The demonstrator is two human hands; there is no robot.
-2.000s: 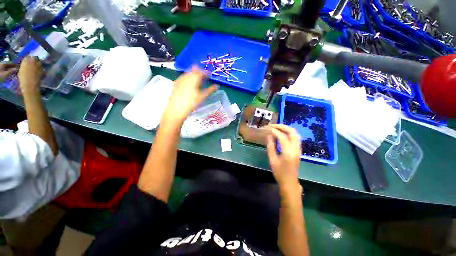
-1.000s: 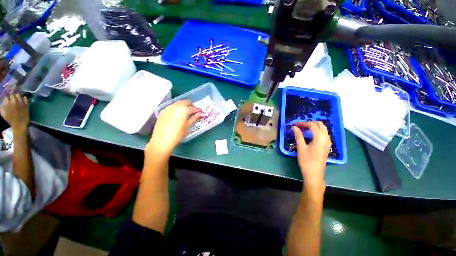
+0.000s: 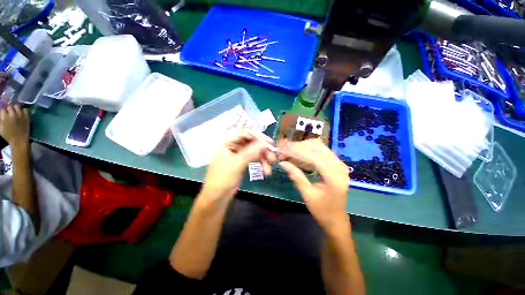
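My left hand (image 3: pixel 237 158) holds a pale stick part (image 3: pixel 269 146) in its fingertips, in front of the press. My right hand (image 3: pixel 314 173) meets it there, fingertips at the stick's end; whether it holds a black ring is too small to tell. The silver fixture (image 3: pixel 309 125) sits under the dark press head (image 3: pixel 351 49), partly hidden by my right hand. The small blue tray (image 3: pixel 412 151) of black rings is right of the press. The clear plastic box (image 3: pixel 187 144) with pale-and-red sticks is left of it.
The large blue tray (image 3: pixel 300 64) with scattered sticks lies behind. A white tub (image 3: pixel 151 114) and phone (image 3: pixel 84 125) are at left, near another person's arm (image 3: pixel 18 150). White sheets (image 3: pixel 446 124), a dark bar (image 3: pixel 457 199) and a clear lid (image 3: pixel 495 177) are at right.
My left hand has come out of the clear box with a stick. My right hand has left the small blue tray and moved left. Both hands now meet before the fixture.
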